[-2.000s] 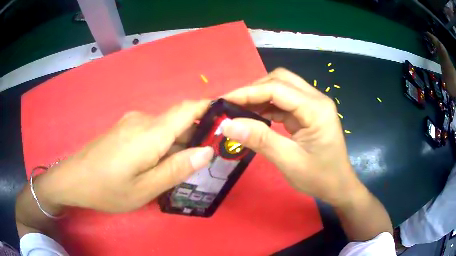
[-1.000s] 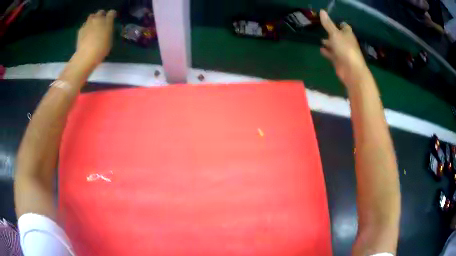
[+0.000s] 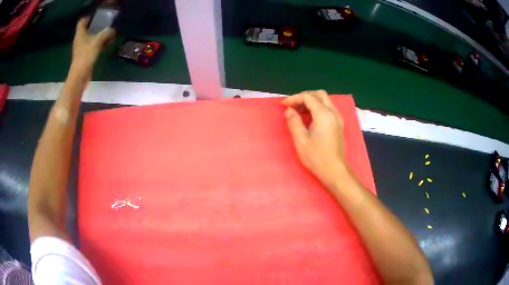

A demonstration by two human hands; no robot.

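My left hand [image 3: 92, 44] is at the upper left over the green conveyor, its fingers around a blurred phone unit [image 3: 103, 19] with a grey face. My right hand [image 3: 317, 131] is over the upper right of the red mat [image 3: 223, 167], fingers curled and thumb near the index fingertip; whether something tiny is between them I cannot tell. A phone unit [image 3: 138, 51] with a red end and gold disc lies on the belt just right of my left hand.
More phones [image 3: 272, 36] lie along the green belt [image 3: 346, 72]. A pale upright post [image 3: 201, 50] stands by the white rail [image 3: 413, 125]. Small yellow pieces [image 3: 427, 195] are scattered on the dark bench. Waiting phones [image 3: 497, 178] are at the right edge.
My right hand has come back from the belt to the mat. My left hand, earlier over the belt, now has a phone unit. The yellow piece on the mat no longer shows.
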